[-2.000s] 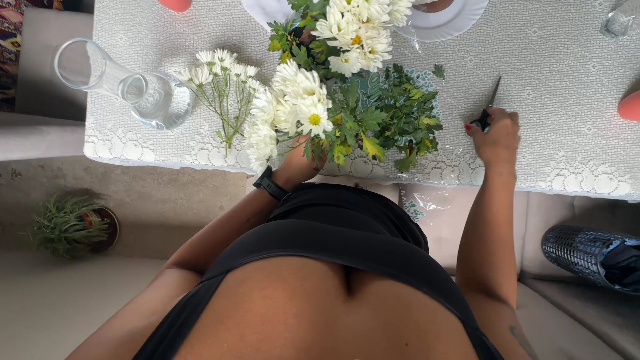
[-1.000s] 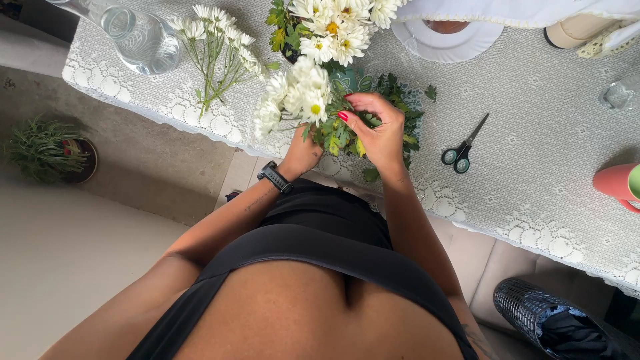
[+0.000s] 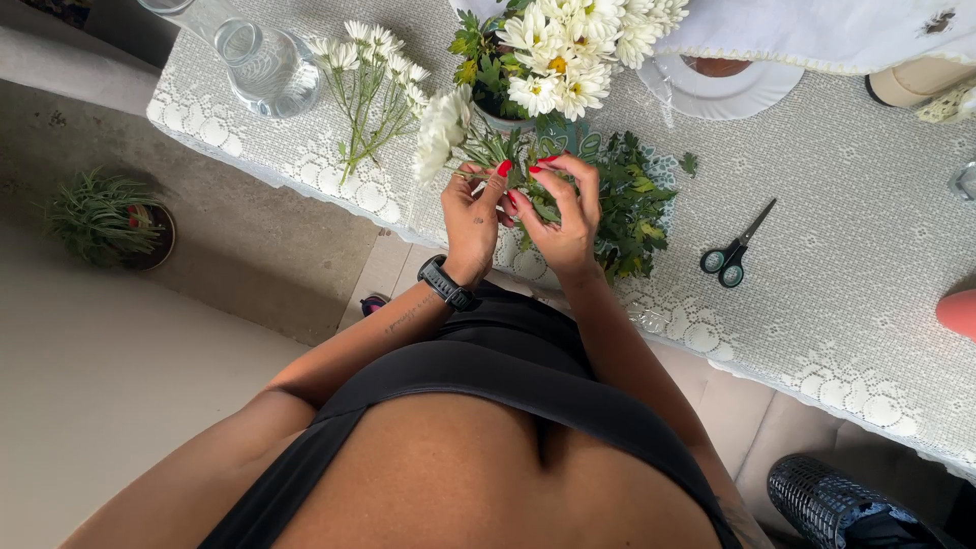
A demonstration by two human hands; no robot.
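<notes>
My left hand (image 3: 474, 217), with a dark watch on its wrist, is closed around the green stems of a bunch of white daisy-like flowers (image 3: 444, 133) whose heads point left. Close to its right, my right hand (image 3: 563, 210) has thumb and fingers at the stems and leaves; whether it pinches a leaf cannot be told. Cut green leaves (image 3: 633, 206) lie in a heap just right of that hand. Black-handled scissors (image 3: 736, 248) rest farther right, blades partly toward the back. Behind my hands stands a potted white chrysanthemum (image 3: 568, 57). Thin-stemmed white flowers (image 3: 370, 91) lie to the left.
A glass carafe (image 3: 271, 72) stands at the back left of the lace tablecloth (image 3: 823, 221). At the back right are a white plate (image 3: 732, 95) and a white cloth (image 3: 823, 30). A red object (image 3: 958, 313) is at the right edge. A potted plant (image 3: 103, 221) sits on the floor.
Two seconds ago my right hand was at the scissors; it let them go and moved left to the flowers. The held bunch has turned, its heads now facing left.
</notes>
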